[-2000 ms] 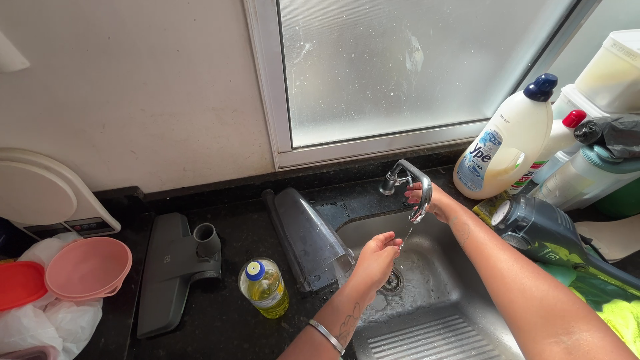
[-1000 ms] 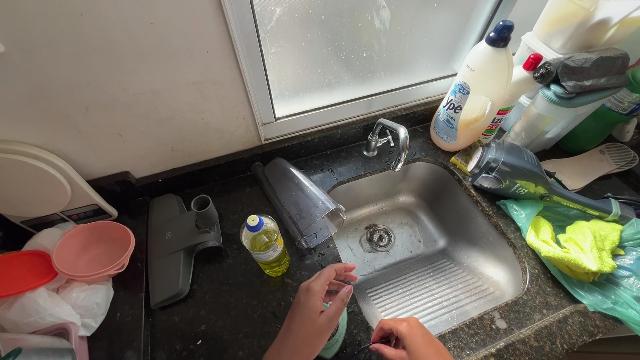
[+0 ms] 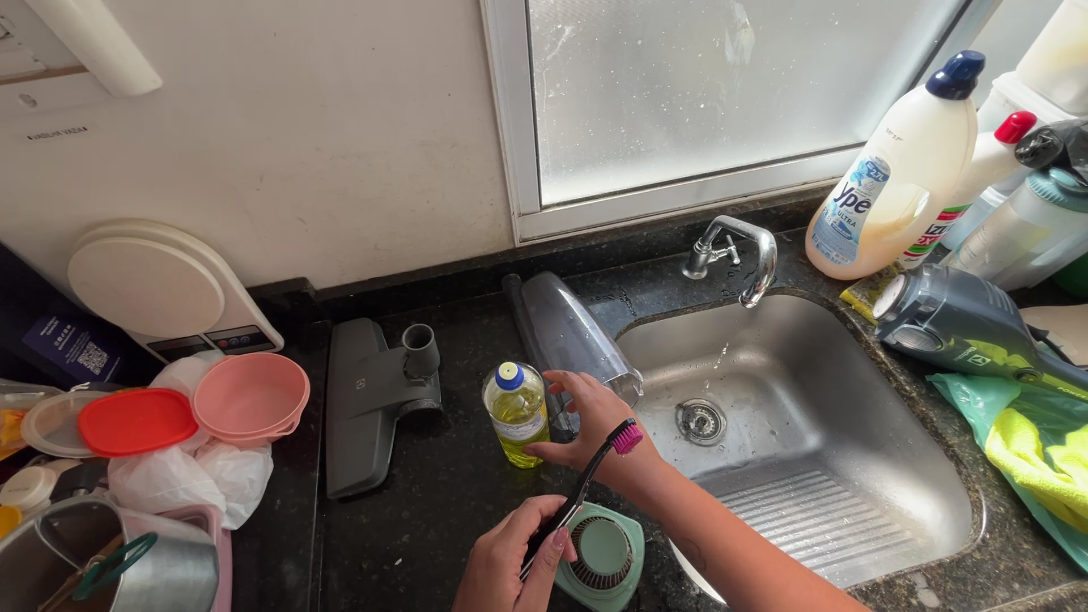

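My left hand [image 3: 514,557], at the bottom centre, grips the dark handle of a toothbrush [image 3: 582,489] with pink bristles pointing up and right. My right hand [image 3: 595,425] reaches across behind the brush head, its thumb and fingers spread around the right side of a clear bottle of yellow liquid [image 3: 517,425] with a blue and yellow cap. Whether the fingertips touch the bottle is unclear. Just right of my left hand, a mint-green part with a pleated round filter [image 3: 603,548] rests on the dark stone counter, partly covered by my fingers.
A steel sink [image 3: 816,408] with a chrome faucet [image 3: 744,234] lies right. Behind the bottle is a transparent vacuum dust container [image 3: 565,327]; left are a vacuum floor head [image 3: 361,425] and plastic bowls [image 3: 251,395]. A handheld vacuum body [image 3: 960,319] and detergent bottles [image 3: 897,170] stand right.
Both hands were at the faucet two seconds ago and have moved to the counter. My right hand has since moved up to the yellow bottle, and the toothbrush now shows in my left hand.
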